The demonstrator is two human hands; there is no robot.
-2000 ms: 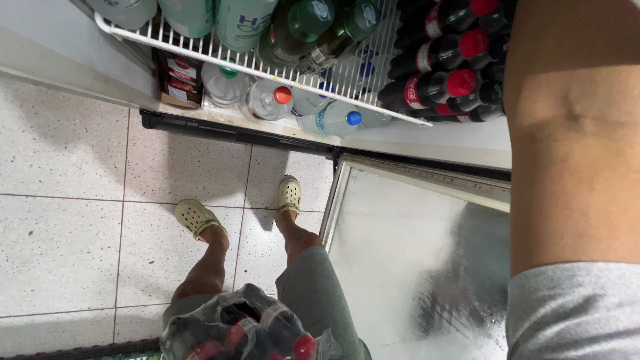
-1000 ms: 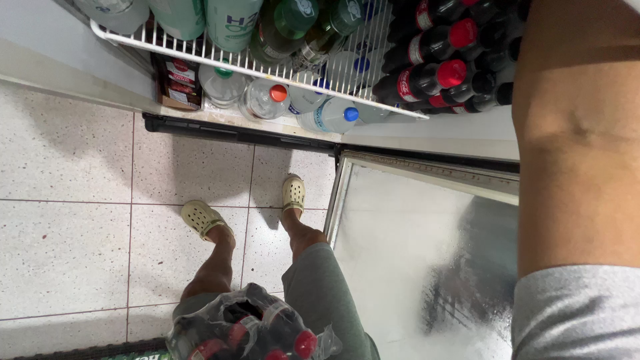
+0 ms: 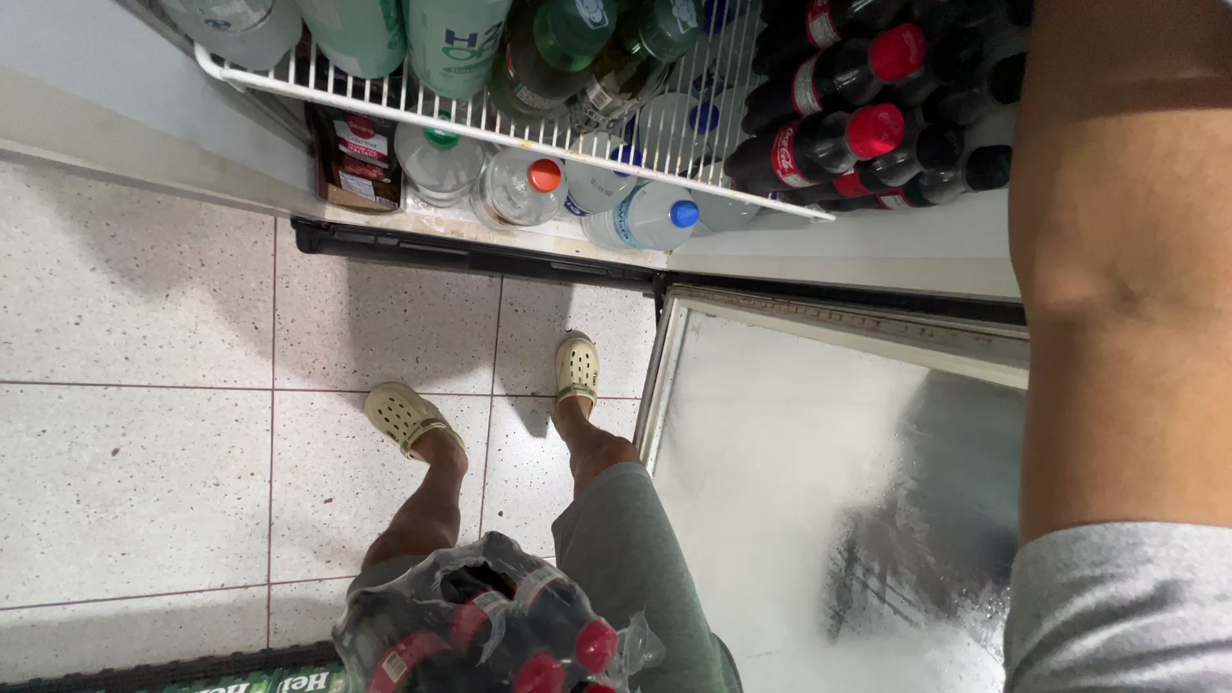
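A torn clear plastic-wrapped pack of Coca-Cola bottles (image 3: 481, 626) is near my lap at the bottom of the view. One of my arms, in a grey sleeve, reaches up along the right edge beside the open fridge, its hand out of view. My other hand does not show either, so what supports the pack is hidden. More Coca-Cola bottles (image 3: 818, 149) lie stacked on their sides on the fridge's wire shelf (image 3: 481, 125), red caps toward the arm. Green bottles (image 3: 549, 58) and pale green bottles (image 3: 452, 43) stand left of them.
Water bottles (image 3: 640, 219) and a small carton of dark packets (image 3: 356, 159) occupy the fridge bottom. The fogged glass door (image 3: 789, 462) stands open at the right. My feet in beige clogs (image 3: 409, 419) are on the tiled floor. Green beer packaging (image 3: 260, 681) is at the lower left.
The pack of bottles has shifted slightly in view. The arm at the right stays raised beside the fridge.
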